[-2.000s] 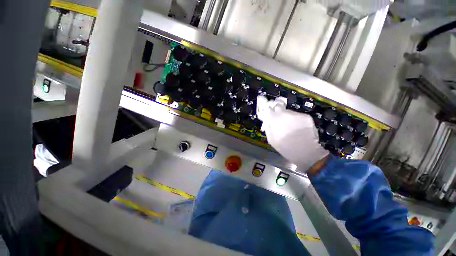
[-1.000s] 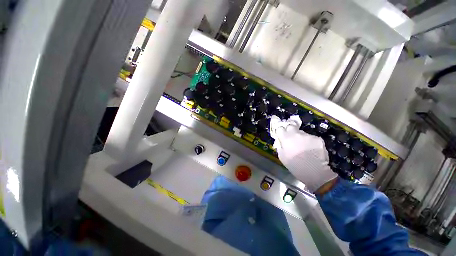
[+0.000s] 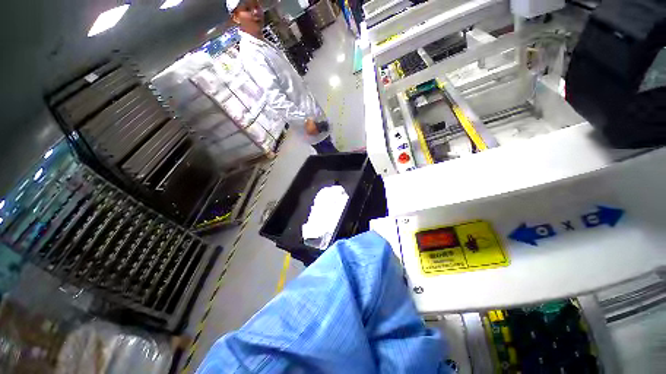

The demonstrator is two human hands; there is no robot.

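The populated circuit board [image 3: 551,340], crowded with black parts, shows at the lower right, cut off by the picture's bottom edge. A strip of green and yellow runs along its left side. A blue sleeve lies at the bottom middle, left of the board; its hand is not visible. Neither my left hand nor my right hand can be seen.
A black bin [image 3: 292,212] with white cloth-like items stands on the floor ahead. A person in white stands beyond it. Slotted racks [image 3: 124,248] stand at the left. A white machine frame [image 3: 511,172] with a yellow warning label spans the right. More conveyor rails [image 3: 461,113] lie behind it.
The view has swung left and up to the aisle, bin and person. The white-gloved right hand that touched the board's black parts has left the view. The board now shows at the lower right.
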